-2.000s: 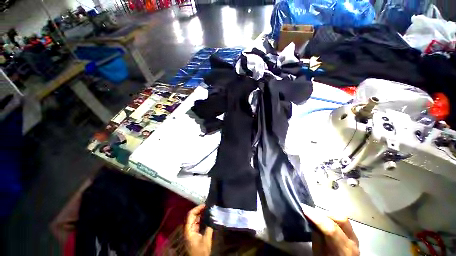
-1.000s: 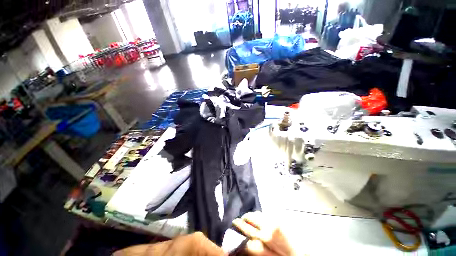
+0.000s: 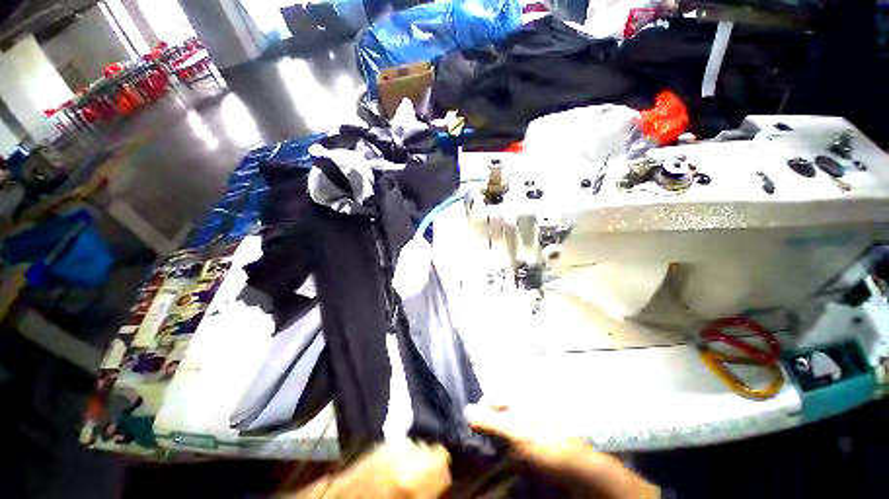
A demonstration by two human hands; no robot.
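The black garment with grey and white parts [image 3: 353, 292] lies spread over the table left of the sewing machine [image 3: 673, 210]. Its near end reaches the table's front edge. My left hand [image 3: 395, 471] is closed on the black cloth at the bottom of the picture. My right hand [image 3: 556, 463] is beside it at the garment's near end, blurred and partly cut off; its fingertips are at the dark cloth. The cloth between the hands is unclear. The presser foot area [image 3: 531, 278] shows no garment under it.
Scissors with red and yellow-orange loops [image 3: 743, 359] lie under the machine arm, left of a teal parts tray [image 3: 836, 378]. A picture-patterned covering [image 3: 146, 341] is at left. A cardboard box [image 3: 405, 88], blue plastic [image 3: 439, 37] and black cloth [image 3: 546, 73] are behind.
The view has swung right, showing more of the machine and the teal tray. The garment's near end, earlier held spread between both hands, is now bunched between hands held closer together.
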